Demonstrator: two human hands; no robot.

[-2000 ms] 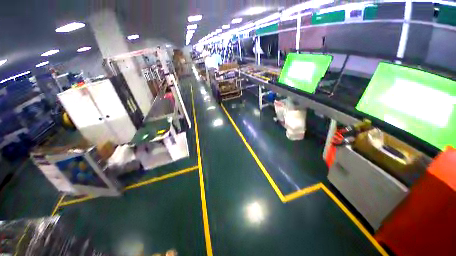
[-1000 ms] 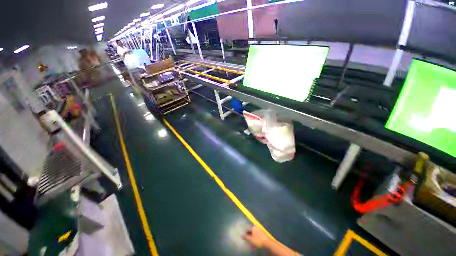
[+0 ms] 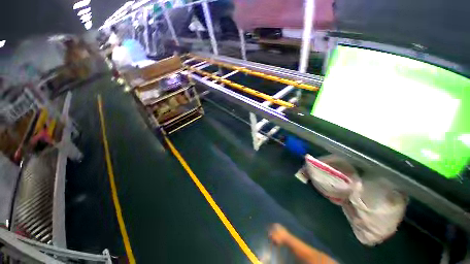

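My right hand [image 3: 281, 236] shows small and blurred at the bottom edge, with its bare forearm running to the lower right. A faint pale streak lies just below the fingers; I cannot tell if the hand holds anything. My left hand is not in view. A TV [image 3: 394, 105] with a bright green and white screen stands upright on the conveyor line [image 3: 350, 149] at the right, well away from my hand.
White sacks [image 3: 373, 211] stand on the floor under the line. A wheeled rack [image 3: 178, 105] with boxes is ahead. Yellow roller rails [image 3: 247, 90] run beyond the TV. A metal roller table [image 3: 36, 196] is at left. Yellow lines [image 3: 206, 193] mark the green floor.
The view has moved forward along the aisle and turned right. The sacks, rack and nearer TV look larger; the second TV and the orange-red object have left the view. My right hand stays low.
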